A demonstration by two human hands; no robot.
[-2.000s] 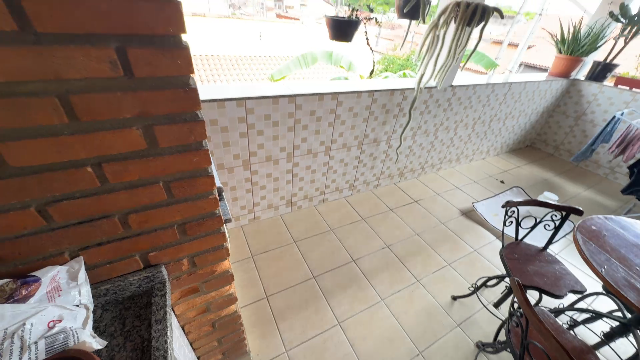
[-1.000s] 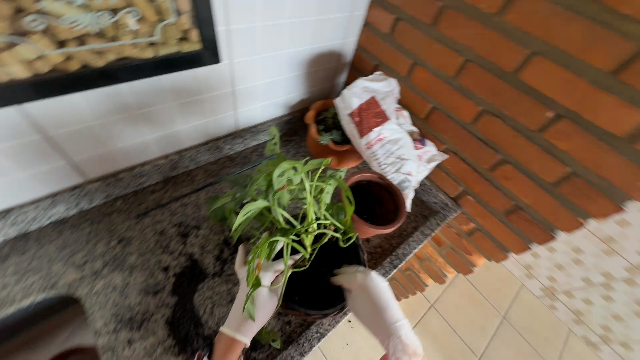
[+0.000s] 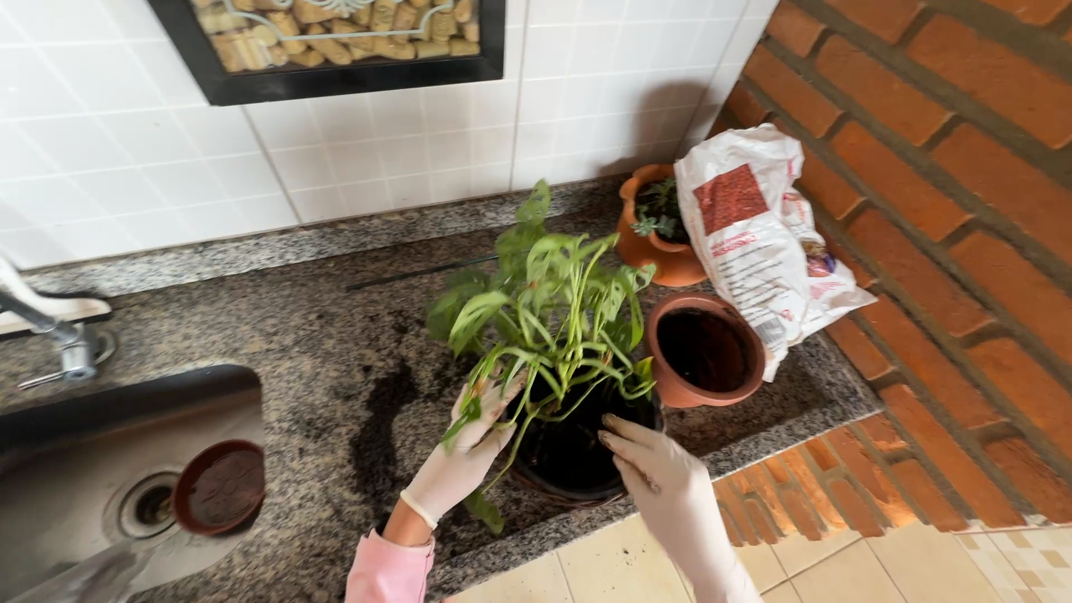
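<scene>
A leafy green plant [image 3: 557,318] with long stems leans out of a dark pot [image 3: 578,461] that holds black soil. My left hand [image 3: 477,435], in a white glove, is at the pot's left rim among the lower stems; whether its fingers grip a stem cannot be made out. My right hand [image 3: 657,473], gloved and soiled at the fingertips, reaches over the right part of the soil, fingers slightly bent. Just right of the plant stands a brown plastic pot [image 3: 747,373] with a dark inside. Behind it is an orange clay pot [image 3: 657,260] with a small succulent.
A white plastic bag [image 3: 745,251] with print leans by the brick wall [image 3: 946,251]. Loose soil [image 3: 381,435] lies on the granite counter [image 3: 310,335]. At left are a steel sink [image 3: 67,469] holding a brown saucer [image 3: 219,486], and a faucet [image 3: 75,352]. A framed box of corks [image 3: 352,71] hangs above.
The view has swung from the tiled terrace to the counter. Since one second ago, both hands have stayed at the dark pot, with little plain change.
</scene>
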